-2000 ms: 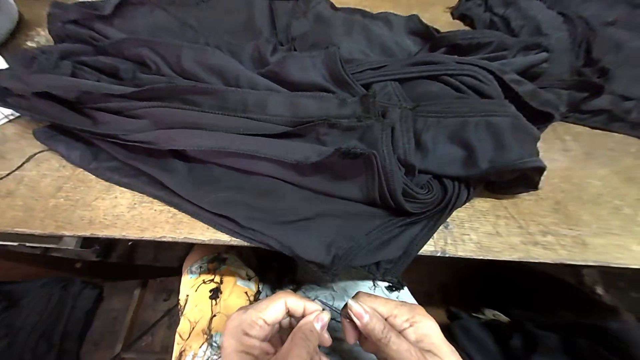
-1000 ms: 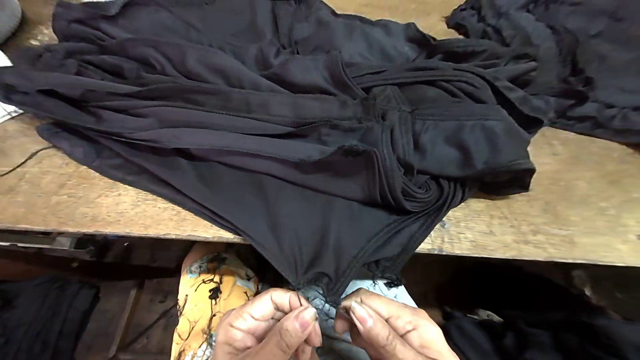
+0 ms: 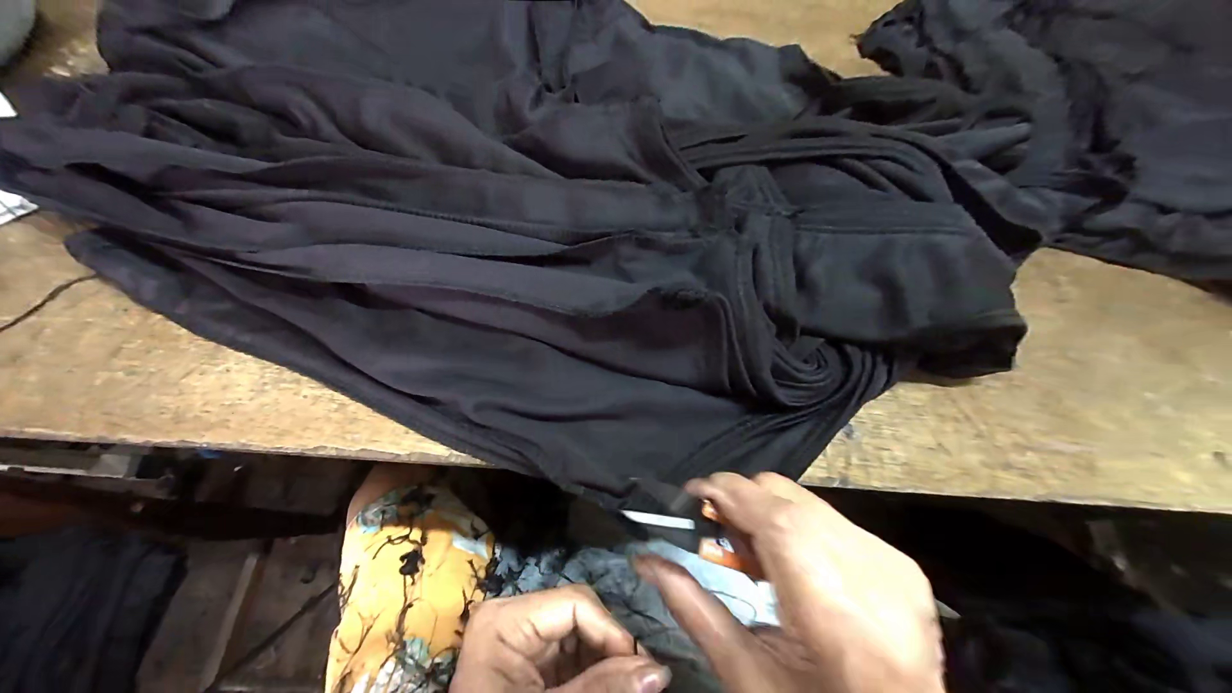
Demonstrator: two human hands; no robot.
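A heap of black fabric pieces [image 3: 481,241] lies on the wooden table, and its lower corner hangs over the front edge. Below that corner is my right hand [image 3: 799,587], closed around a small cutting tool [image 3: 722,544] with an orange and black handle and a pale blade pointing left; its exact kind is unclear. My left hand [image 3: 558,645] is just to the left, at the bottom of the view, fingers curled and thumb against the fingertips. Whether a thread is pinched there I cannot tell.
More black cloth [image 3: 1136,125] lies at the table's right rear. The wooden table's front edge [image 3: 1011,496] runs behind my hands. Thread scraps cling to the orange patterned cloth [image 3: 414,568] over my lap. Dark fabric [image 3: 77,606] sits low at the left.
Earlier, both hands pinched at the hanging corner of fabric. Now my right hand holds the small cutting tool, and my left hand is lower and away from the corner.
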